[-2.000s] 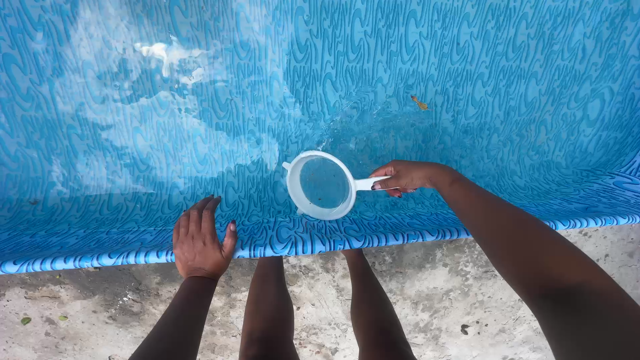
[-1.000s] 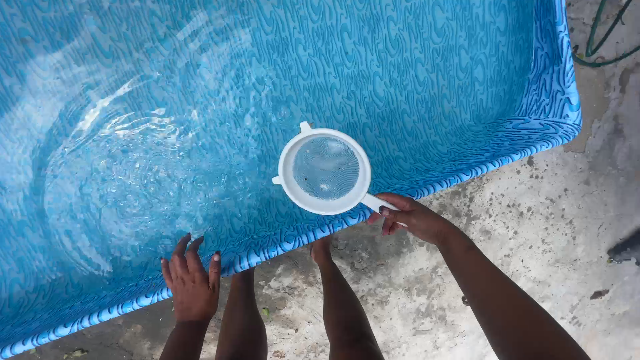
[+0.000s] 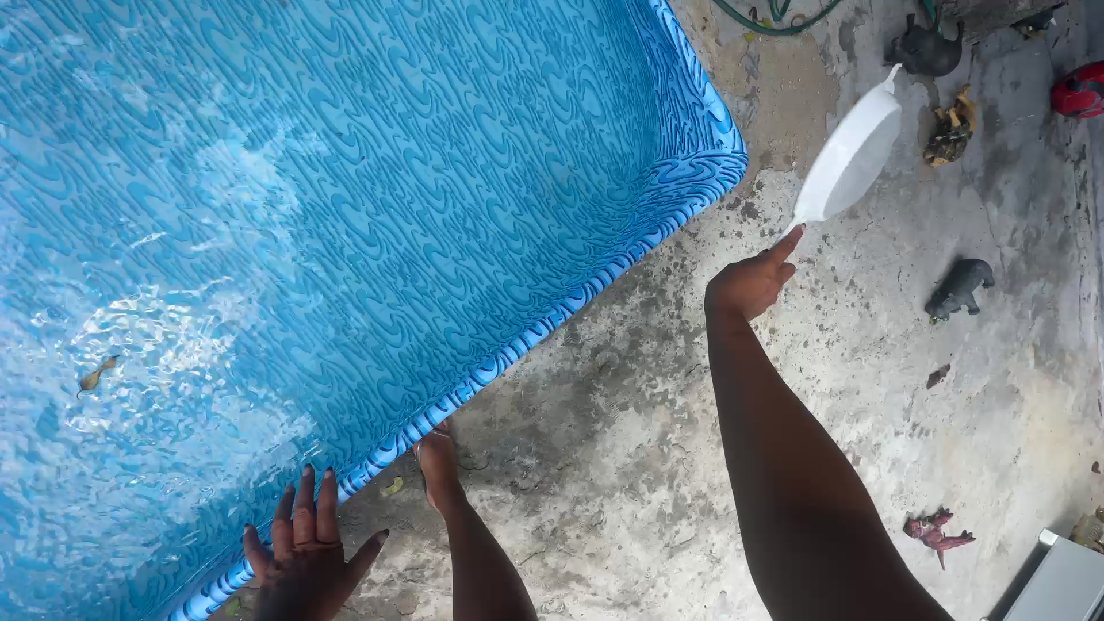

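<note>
A white plastic strainer (image 3: pixel 849 155) is in my right hand (image 3: pixel 749 283), gripped by its handle and tipped on its side over the concrete, to the right of the pool's corner. Spread fingers of my left hand (image 3: pixel 306 548) lie over the rim of the blue patterned pool (image 3: pixel 552 315) at the bottom left, holding nothing. Rippled water fills the pool, and a brown leaf (image 3: pixel 97 374) floats at its left. Whether anything is inside the strainer's mesh cannot be seen.
On the concrete floor (image 3: pixel 604 448) at the right lie grey toy animals (image 3: pixel 960 289), a brown-yellow figure (image 3: pixel 950 128), a reddish figure (image 3: pixel 938 535) and a red object (image 3: pixel 1080 90). A green hose (image 3: pixel 776 30) curves at the top. A silvery case (image 3: pixel 1056 582) stands at the bottom right.
My right hand has carried the strainer from over the water out past the pool's edge and tipped it. My left hand stays at the rim. The view has swung to the right.
</note>
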